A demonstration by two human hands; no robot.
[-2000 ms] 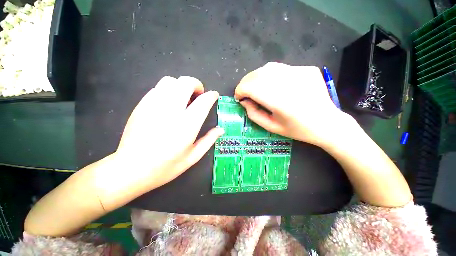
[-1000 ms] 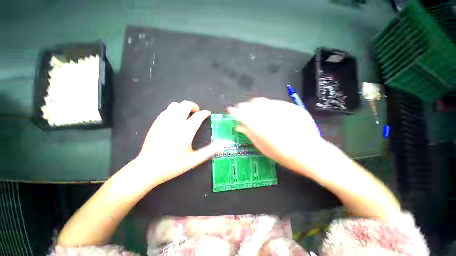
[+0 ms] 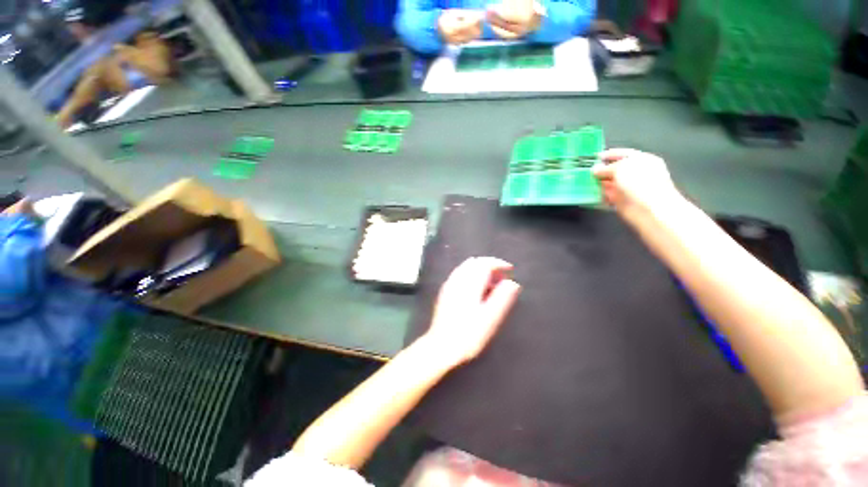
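A green PCB panel [image 3: 554,167] with a dark middle band and small parts standing up along its far edge is held out at the far edge of the black mat [image 3: 571,333]. My right hand [image 3: 636,181] grips the panel by its right edge. My left hand [image 3: 473,309] is over the left part of the mat, fingers loosely curled and apart, with nothing visible in it. The blue pen [image 3: 712,328] is partly hidden by my right forearm.
A bin of white pieces [image 3: 391,249] is left of the mat, a cardboard box [image 3: 249,228] further left. Other panels [image 3: 378,131] lie on the green bench [image 3: 309,181]. A component bin [image 3: 761,243] is right. Green panel stacks [image 3: 757,57] stand far right. Workers in blue [image 3: 562,17] sit across and left.
The view has lifted and widened. My right hand has taken hold of the panel and moved it forward from the mat's near part. My left hand has let go of it.
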